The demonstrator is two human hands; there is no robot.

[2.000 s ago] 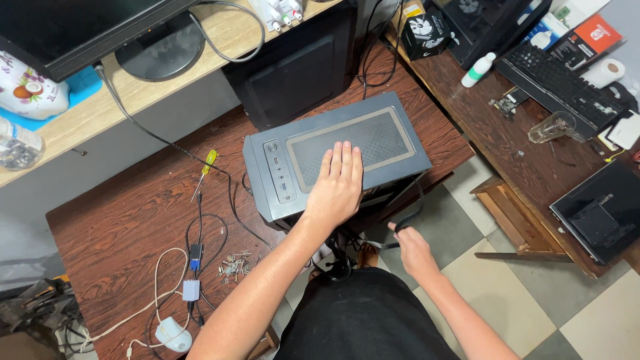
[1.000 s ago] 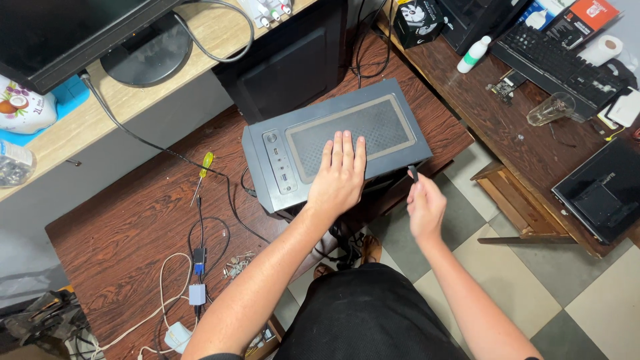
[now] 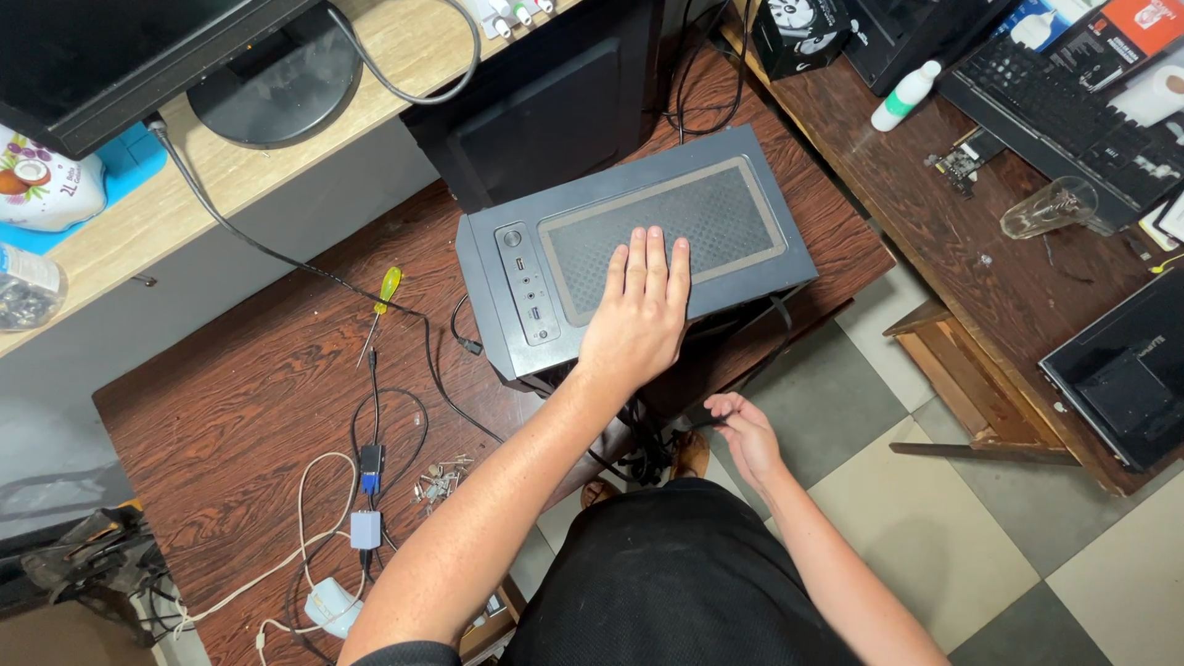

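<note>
A dark computer case (image 3: 499, 314) stands on the brown wooden table, its mesh top panel and row of front ports facing up. My left hand (image 3: 638, 319) lies flat on the mesh, fingers spread a little. Below the case's right side, past the table edge, my right hand (image 3: 745, 435) has its fingers curled at a black cable (image 3: 708, 422); how firmly it grips is hard to tell. Another part of a black cable (image 3: 782, 324) hangs from the case's rear corner. A yellow-handled screwdriver (image 3: 388, 287) lies left of the case, near loose screws (image 3: 441, 481).
A black panel (image 3: 555, 111) leans behind the case. Adapters (image 3: 366, 530), cables and a white mouse (image 3: 333, 606) lie at the table's left. Above is a shelf with a monitor (image 3: 157, 55). The right-hand table holds a keyboard (image 3: 1064, 120), a clear cup (image 3: 1050, 208) and a laptop (image 3: 1128, 370).
My right hand has moved down, away from the case's rear corner, where it was a second ago. My left hand stays on the top panel.
</note>
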